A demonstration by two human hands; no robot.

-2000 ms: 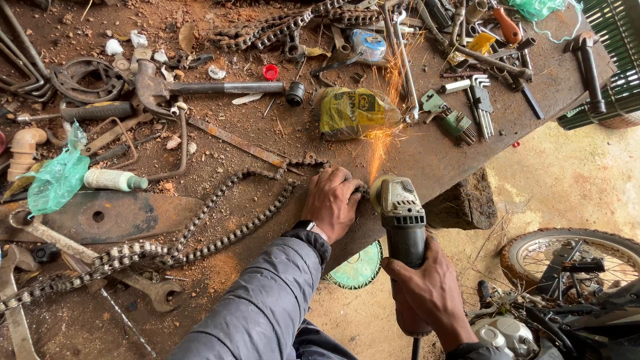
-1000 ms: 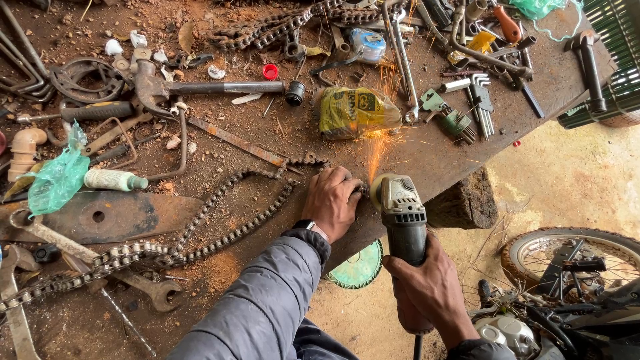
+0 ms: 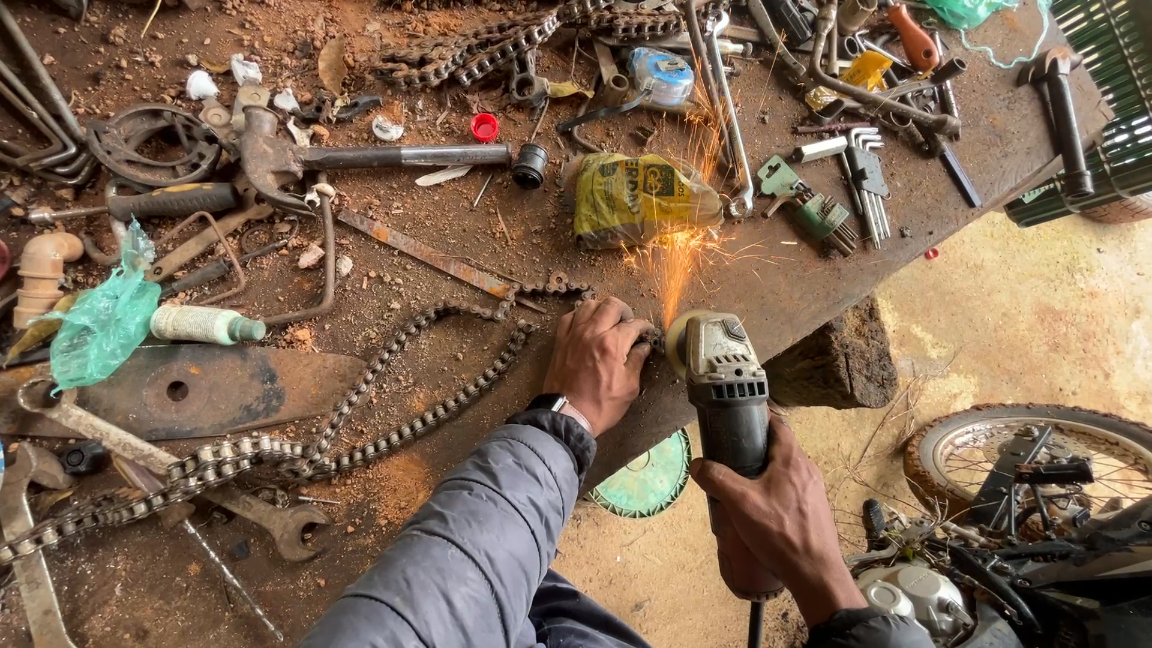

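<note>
My right hand grips the body of an angle grinder, whose disc touches the end of a roller chain near the bench edge. Orange sparks spray away from the disc toward a yellow plastic packet. My left hand is closed on the chain end, pressing it on the metal bench top; the fingers hide most of the held part. From there the roller chain loops left across the bench, over a large open-end wrench.
A claw hammer, hex keys, a tape measure and a combination wrench lie behind the hands. A white bottle lies left. Beyond the bench edge are a wood block, a green round object and a motorcycle.
</note>
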